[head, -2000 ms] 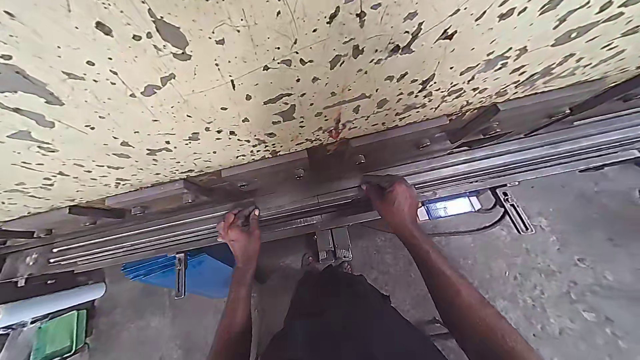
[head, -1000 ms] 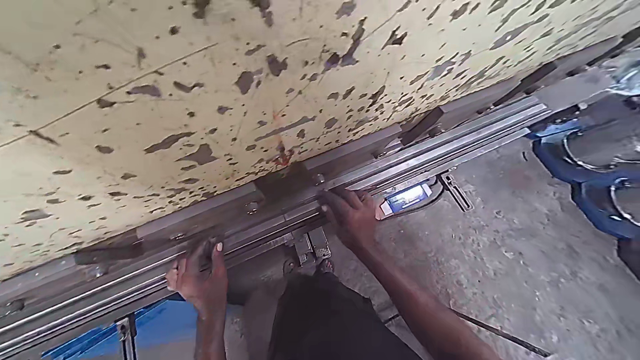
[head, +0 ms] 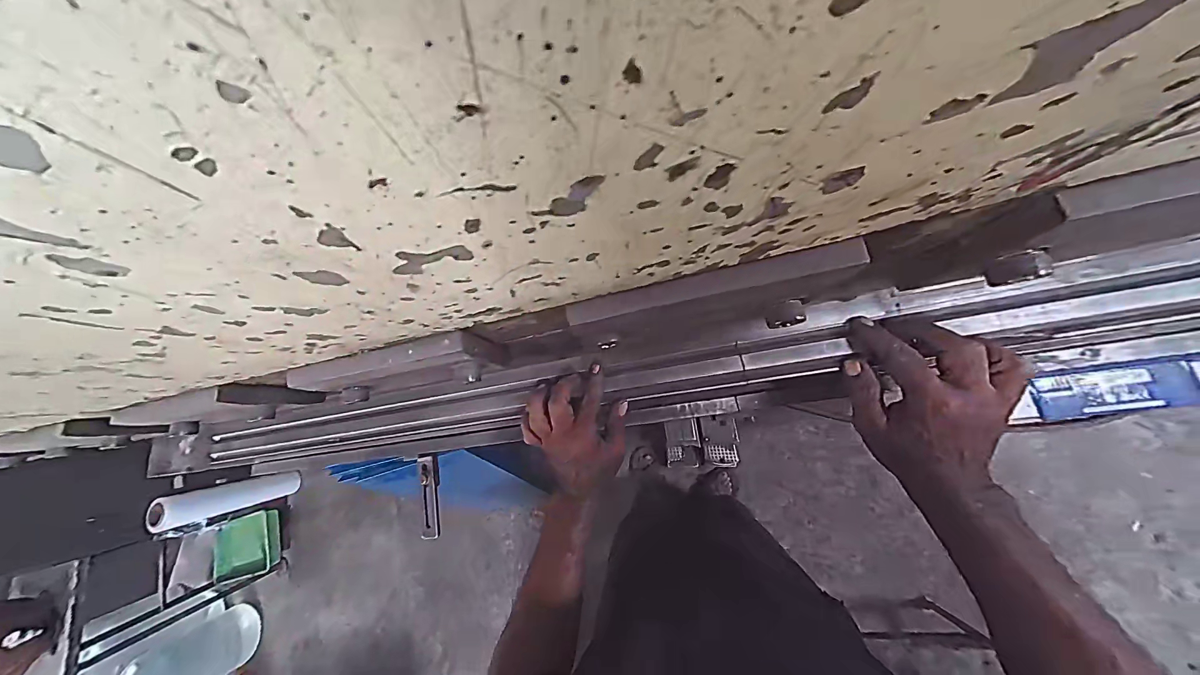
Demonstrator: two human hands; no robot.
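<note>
Long metal rails [head: 375, 418] run across the view, below a large machine panel with chipped cream paint [head: 375, 187]. My left hand [head: 574, 436] rests its fingertips on the rails near the middle, left of a joint in the metal. Farther right, my right hand [head: 937, 398] lies with fingers bent over the same rails; its fingertips touch the metal below a bolt head [head: 786, 313]. Whether either hand grips the rail or only touches it is not clear.
Below the rails are a foot pedal unit [head: 703, 439], blue sheets [head: 450, 478] and a slotted metal bracket [head: 428, 497]. A white roll [head: 223, 502] and a green box [head: 247, 546] lie at lower left. A blue-and-white box [head: 1116, 389] sits at right. Concrete floor [head: 375, 600] shows below.
The view has swung right and then back left along the machine. Both hands stay at the rails, and my right hand is now farther from my left than one second ago.
</note>
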